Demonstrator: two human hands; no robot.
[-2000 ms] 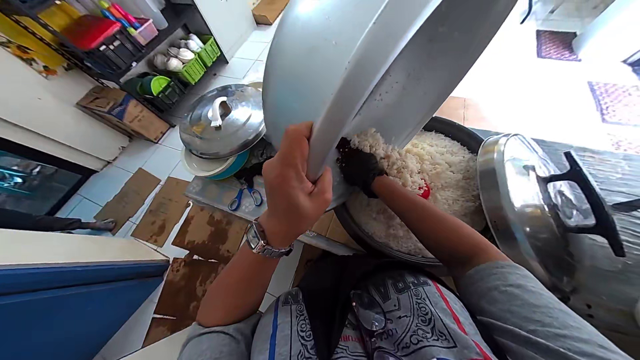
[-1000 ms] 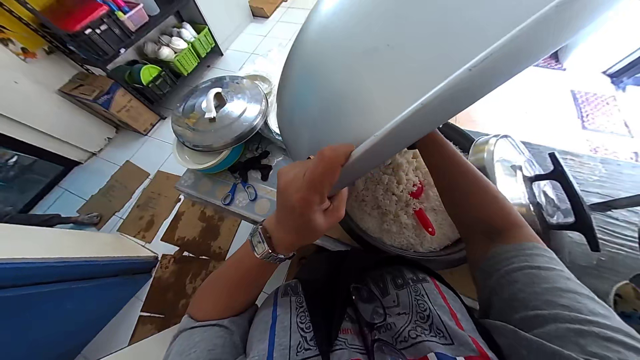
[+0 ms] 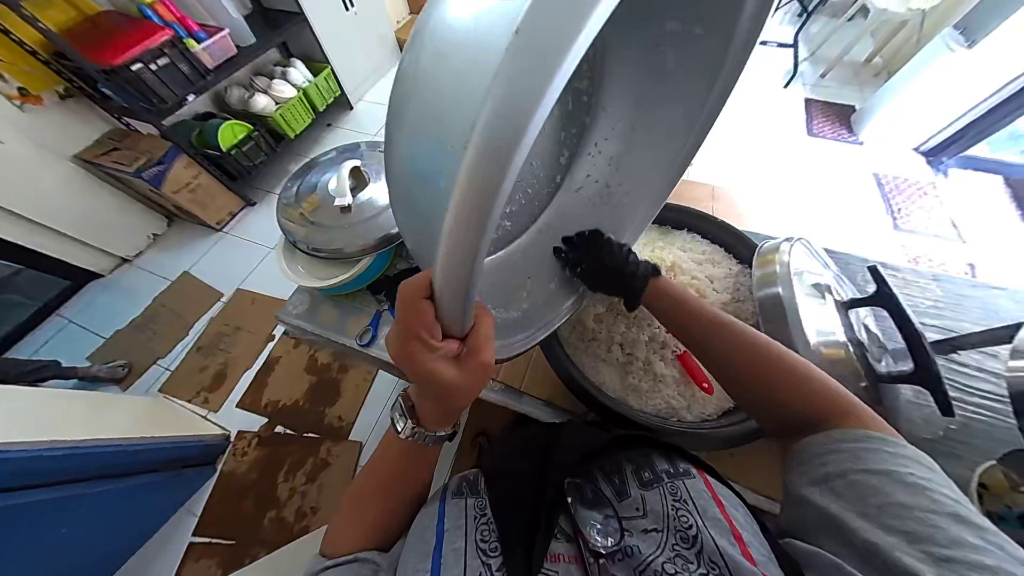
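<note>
My left hand (image 3: pixel 442 344), bare and with a wristwatch, grips the rim of a large tilted aluminium pot (image 3: pixel 512 184). Grains of rice cling to the pot's inner wall. My right hand (image 3: pixel 606 266), in a black glove, is at the lower inner side of the pot, fingers apart and no tool visible in it. Below and to the right, a wide black basin holds a heap of cooked white rice (image 3: pixel 632 360). A utensil with a red handle (image 3: pixel 694 373) lies on the rice, partly hidden by my right forearm.
A steel lid (image 3: pixel 340 198) rests on stacked basins at the left, with blue-handled scissors (image 3: pixel 370 328) near them. A lidded steel pot (image 3: pixel 824 320) stands right of the rice. Flattened cardboard (image 3: pixel 308 384) covers floor tiles. A shelf (image 3: pixel 264 40) stands behind; someone's foot (image 3: pixel 104 371) shows far left.
The pot has tipped so that its inside shows again, after mostly its outer side was in view one second ago. My right hand, hidden behind it then, is visible at its inner wall.
</note>
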